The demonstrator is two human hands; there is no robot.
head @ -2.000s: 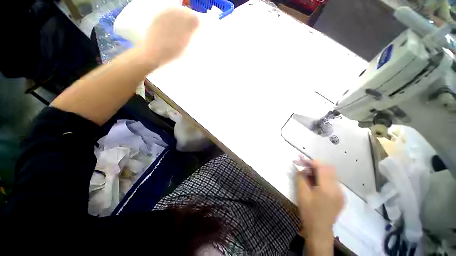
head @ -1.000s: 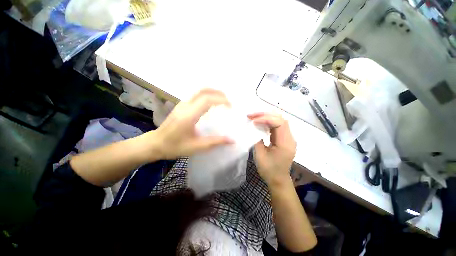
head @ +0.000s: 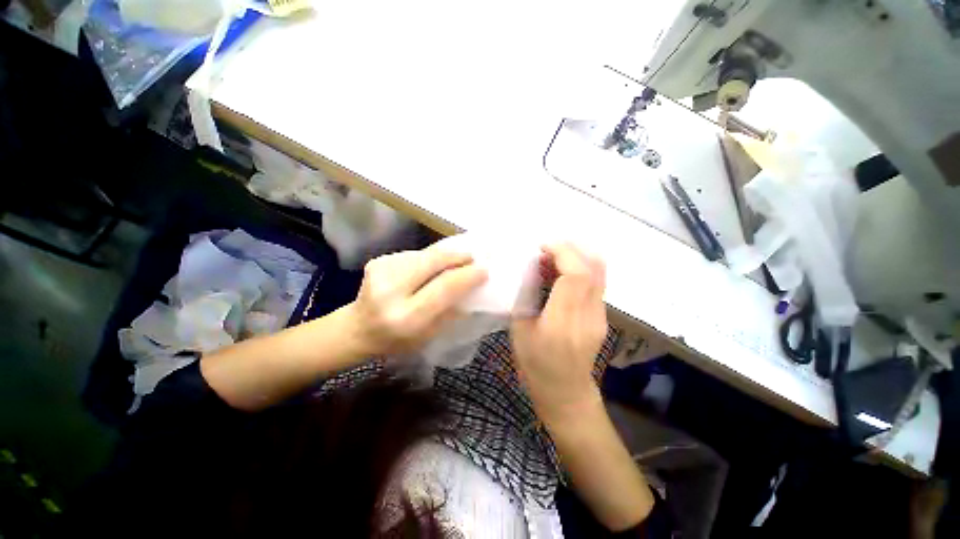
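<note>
A thin white fabric piece [head: 495, 276] is stretched between my two hands above the checked lap covering [head: 490, 395], at the table's front edge. My left hand [head: 416, 300] grips its left side with bent fingers. My right hand [head: 560, 316] pinches its right side between thumb and fingers. Part of the fabric hangs below my left hand. The fabric's upper edge blends into the bright table, so its outline there is hard to tell.
The sewing machine's needle area [head: 630, 132] is right of centre. Snips [head: 692, 218] and a thin tool [head: 737, 190] lie on the bed. White strips [head: 832, 242] and black-handled scissors [head: 816, 337] are far right. White pieces [head: 226, 300] fill a dark bin. A clear bag [head: 137, 53] is upper left.
The snips in my right hand two seconds ago now lie on the machine bed. My left hand has come from the table's far left to the fabric. Since one second ago, the fabric is held flatter.
</note>
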